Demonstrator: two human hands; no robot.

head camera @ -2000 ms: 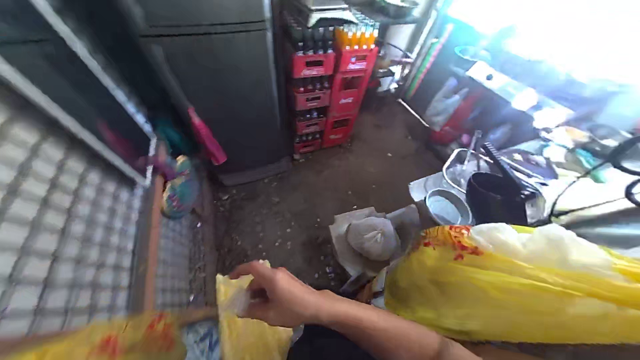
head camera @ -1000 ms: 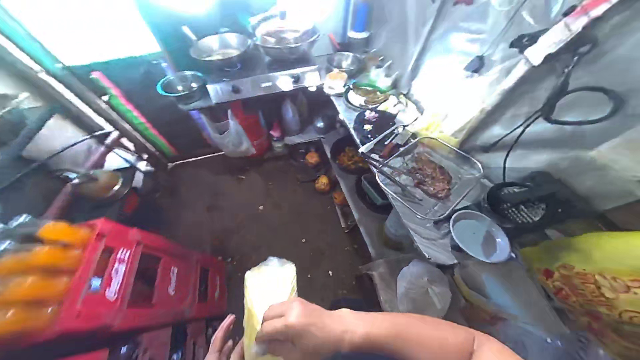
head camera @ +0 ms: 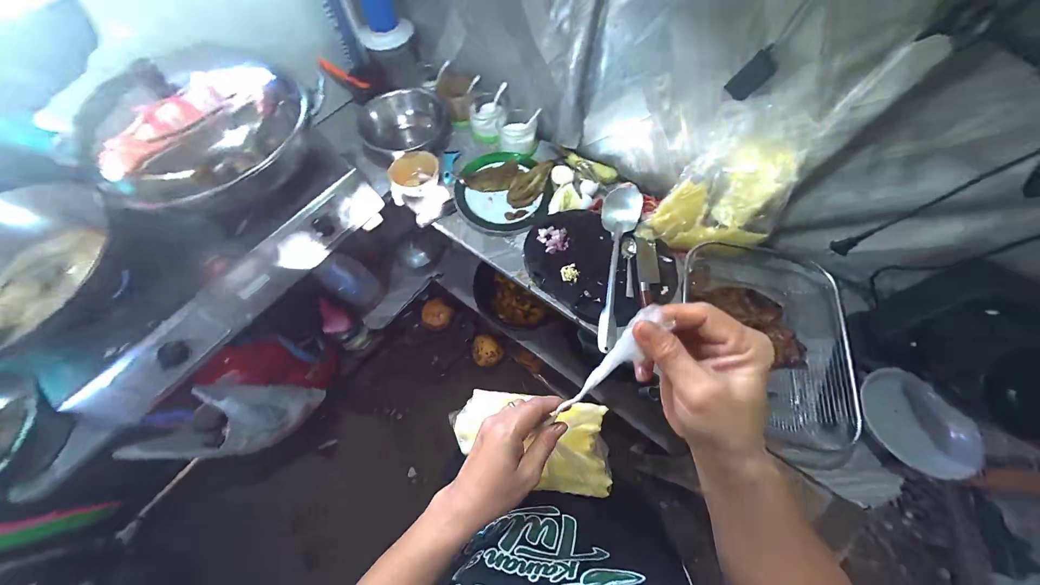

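Note:
My left hand [head camera: 508, 455] pinches the twisted neck of a clear plastic bag. The yellow and white packet [head camera: 575, 463] hangs under that hand, in front of my dark shirt. My right hand [head camera: 711, 366] grips the gathered top end of the plastic [head camera: 624, 349], up and to the right, so the film is stretched between both hands. Beyond my right hand, a large metal spoon [head camera: 621, 210] and a knife [head camera: 647, 264] lie on a round black board [head camera: 561, 280] with chopped onion [head camera: 553, 239].
At left stands a metal stove [head camera: 219, 292] with a large pan [head camera: 203, 187]. A wire basket [head camera: 849, 357] with meat [head camera: 743, 313] and a grey bowl [head camera: 918, 422] are at right. A green-rimmed plate [head camera: 487, 215] is behind. Potatoes [head camera: 487, 349] sit below the counter edge.
The view has turned from the crates and floor to the stove and counter. Both hands now hold the packet's plastic; one second ago the right hand was on the packet itself.

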